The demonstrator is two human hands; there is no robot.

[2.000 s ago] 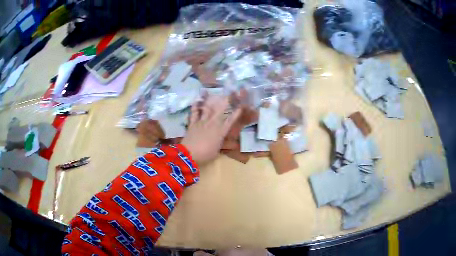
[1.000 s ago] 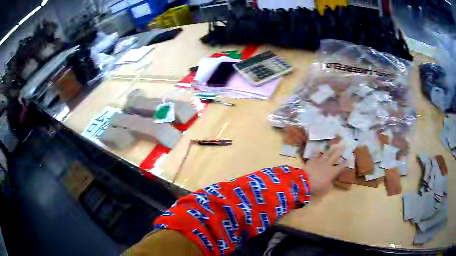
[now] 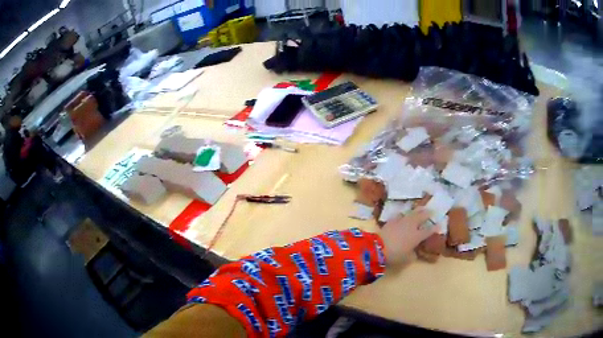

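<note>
A large heap of small cut pieces, grey and brown (image 3: 458,226), lies over and inside a clear plastic bag (image 3: 466,86) with black print. My left hand (image 3: 404,236), in a red and blue patterned sleeve, reaches in from the bottom and lies palm down at the heap's lower left edge. Its fingers look spread over the pieces, somewhat blurred, with no piece seen gripped. My right hand is not in view. A sorted pile of mostly grey pieces (image 3: 539,280) lies right of the heap.
Thread snips (image 3: 266,199) on a red cord, a pen (image 3: 278,146), a calculator (image 3: 340,103), a phone (image 3: 286,110) on papers, and grey-brown strips (image 3: 182,175) lie left. Black bags or straps (image 3: 403,53) line the far edge. A person (image 3: 18,148) is at far left.
The view has swung left, so the heap shows further right and more of the table's left side appears. My left hand has shifted toward the heap's lower left edge.
</note>
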